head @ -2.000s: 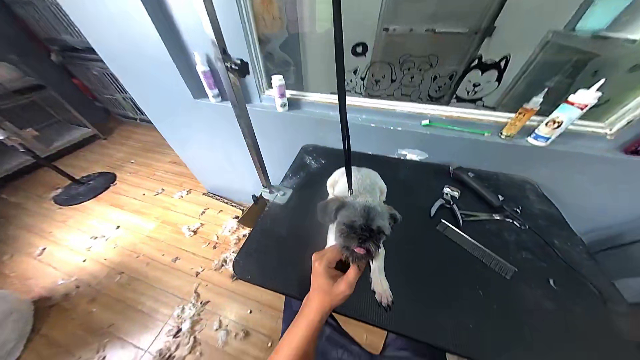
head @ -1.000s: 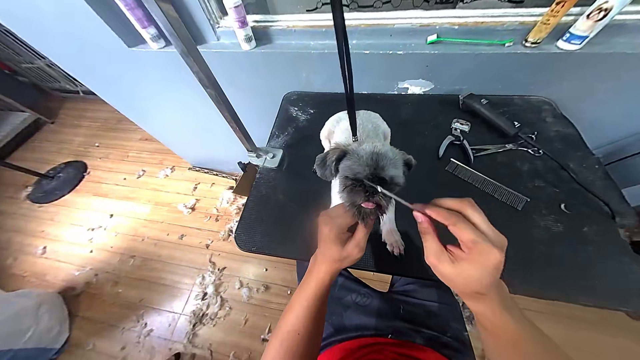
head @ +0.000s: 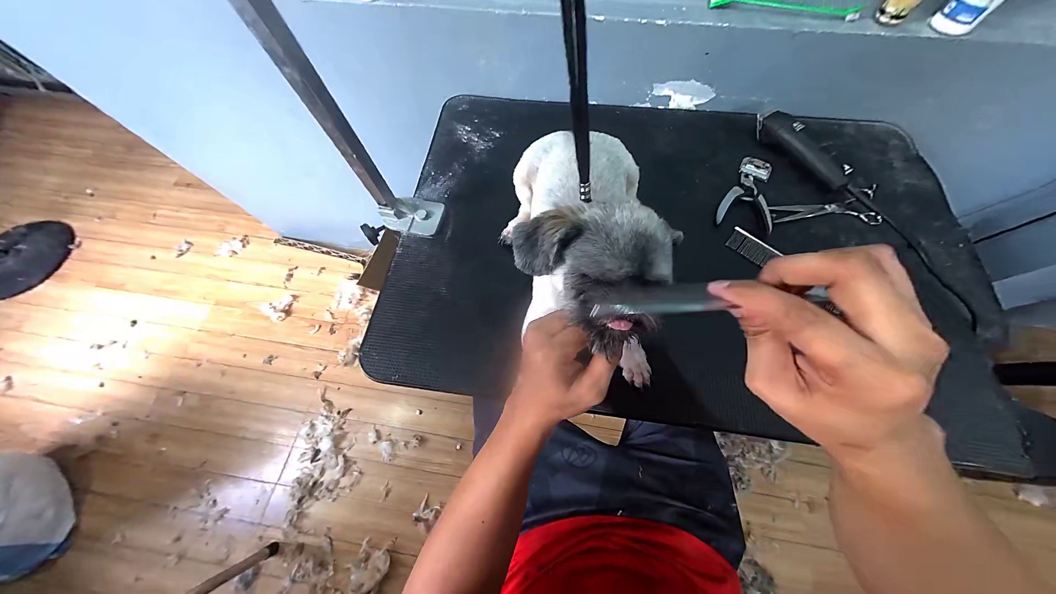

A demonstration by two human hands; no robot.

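A small dog (head: 610,239) with a clipped white body and a grey head faces me on the black grooming table (head: 445,330), a black leash (head: 580,107) running up from its neck. My left hand (head: 565,367) grips the fur under its chin; the tongue shows. In my right hand (head: 833,346) is a slim, motion-blurred metal tool (head: 668,299), its tip in front of the dog's muzzle; its exact kind cannot be told. Partly behind that hand lies a metal comb (head: 749,246). Farther back are nail clippers (head: 746,198), scissors (head: 825,209) and a black electric clipper (head: 802,151).
A metal post (head: 318,103) is clamped to the table's left edge at a bracket (head: 417,216). The clipper's cord (head: 932,264) runs down the right side. Bottles (head: 961,15) and a green-handled brush (head: 788,8) lie along the ledge. Hair clumps (head: 326,454) litter the wooden floor.
Two seconds ago only my left hand was in view at the dog's chin. My right hand has since come in from the right with the slim tool. The view has moved closer to the table.
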